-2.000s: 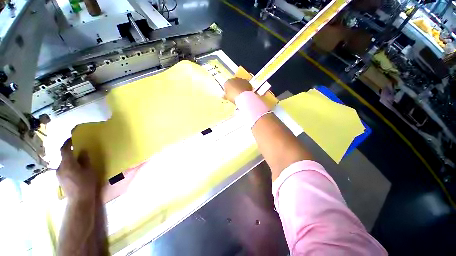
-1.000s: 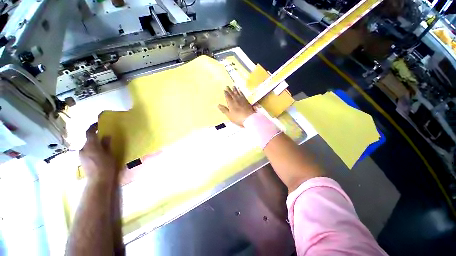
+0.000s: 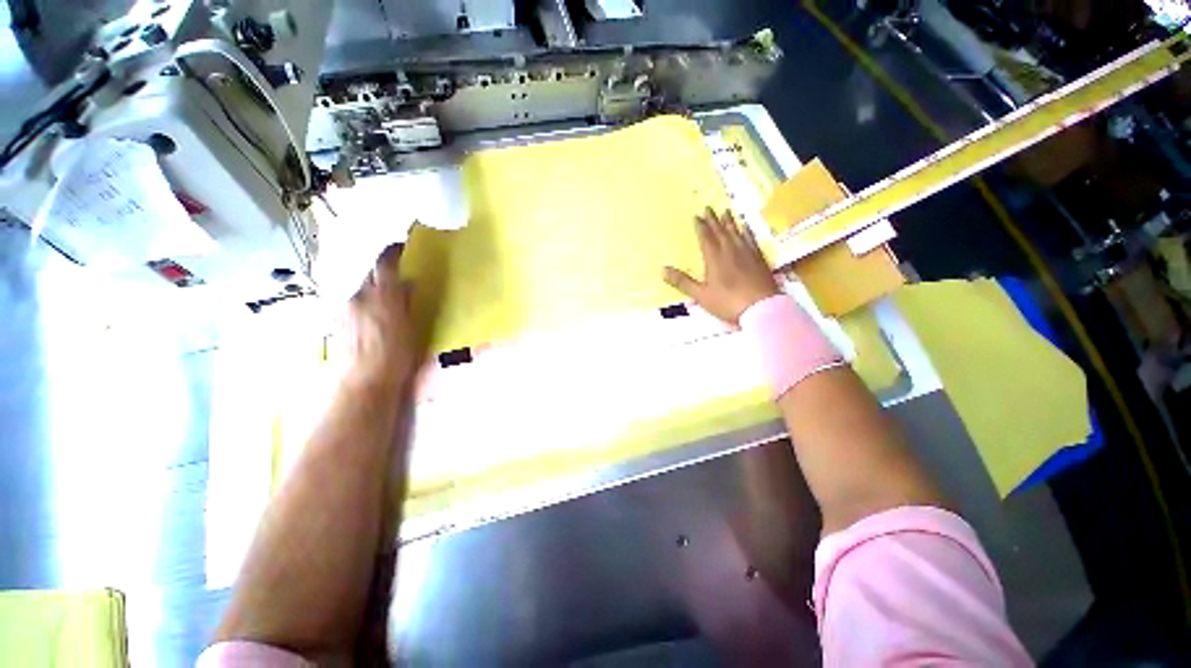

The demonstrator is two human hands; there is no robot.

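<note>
A yellow cut panel (image 3: pixel 588 222) lies on the white sewing template (image 3: pixel 588 392), its left end slightly raised. My left hand (image 3: pixel 381 313) is at the panel's left edge and holds it, fingers partly hidden. My right hand (image 3: pixel 725 272) lies flat with fingers spread on the panel's right end. The hinged clamp strip (image 3: pixel 1006 154) stands out to the upper right from the template's right end, beside the orange-yellow end flap (image 3: pixel 856 277). Two dark pads show along the panel's near edge, one of them a black pad (image 3: pixel 455 356).
The white sewing machine head (image 3: pixel 170 170) is at upper left. The metal carriage rail (image 3: pixel 523 102) runs behind the template. Loose yellow panels (image 3: pixel 999 372) lie over a blue crate (image 3: pixel 1074 459) at right. A yellow stack (image 3: pixel 63 629) shows at the lower left corner.
The view has swung left, so everything sits further right. My right hand has moved off the clamp end and now rests spread on the panel. My left hand stays at the panel's left edge.
</note>
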